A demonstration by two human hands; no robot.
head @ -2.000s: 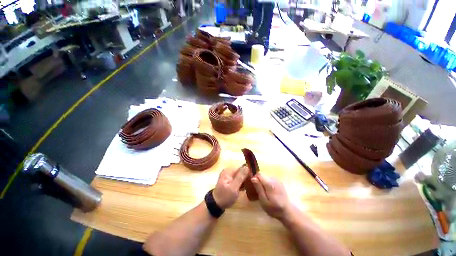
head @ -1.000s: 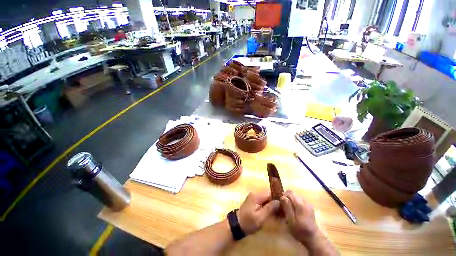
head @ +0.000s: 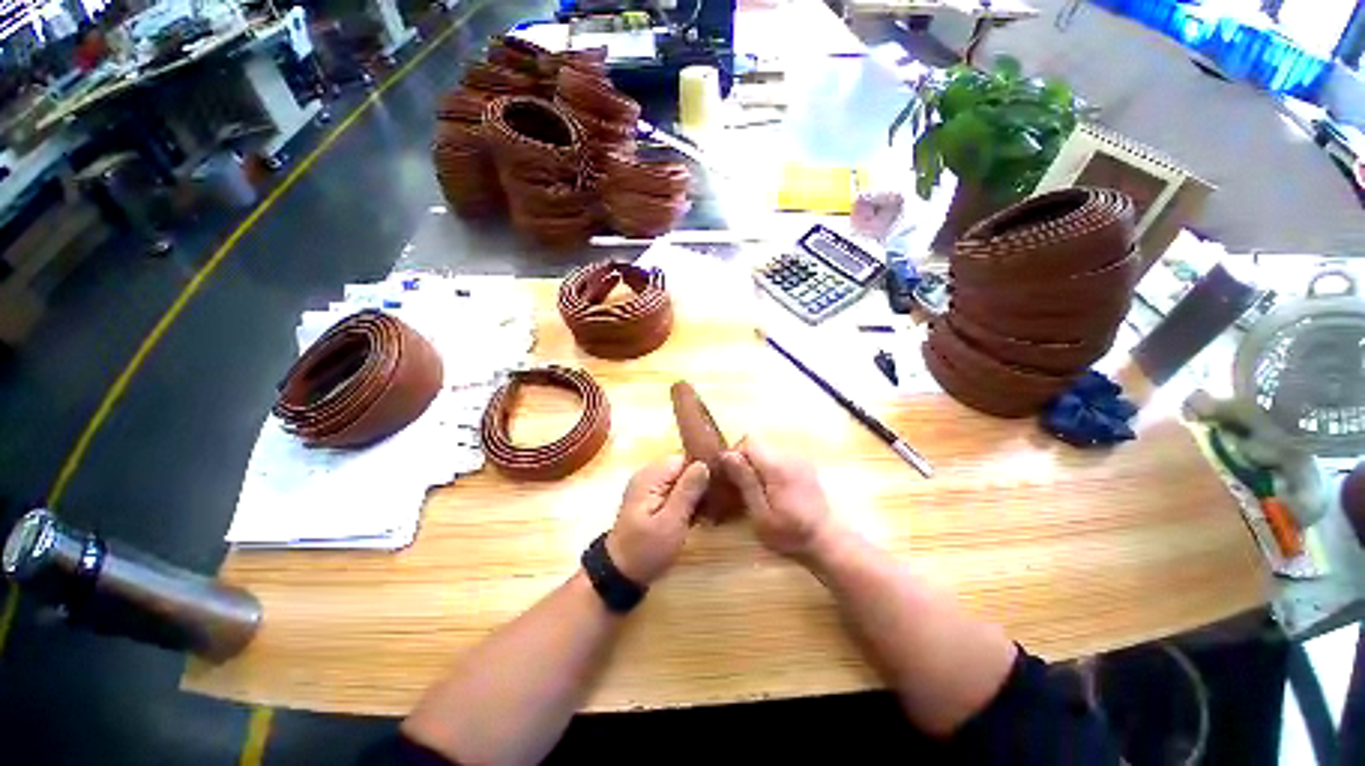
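A brown belt strap [head: 698, 425] is held in both hands near the table's middle, its tapered end pointing away from me. My left hand [head: 659, 512], with a black wristband, grips its left side. My right hand [head: 774, 497] grips its right side, close to the left. The rest of the strap is partly hidden by the fingers. Two small strap coils, one an open ring [head: 547, 424] and one behind it [head: 615, 310], sit beyond my left hand. A wider coil [head: 359, 380] rests on white papers [head: 330, 501].
The wood table [head: 958, 576] also bears a thin dark stick [head: 847, 400], calculator [head: 819, 273], tall strap stack [head: 1033, 299], dark blue bundle [head: 1090, 412] and flask [head: 142, 588]. A plant [head: 996, 127], mesh fan [head: 1317, 367] and orange-handled tool [head: 1280, 524] stand right; bulk coils [head: 554, 150] lie beyond.
The camera view has tilted down and shifted right since a second ago. Both hands still hold the strap, which now leans a little more to the left. The coils have not visibly moved on the table.
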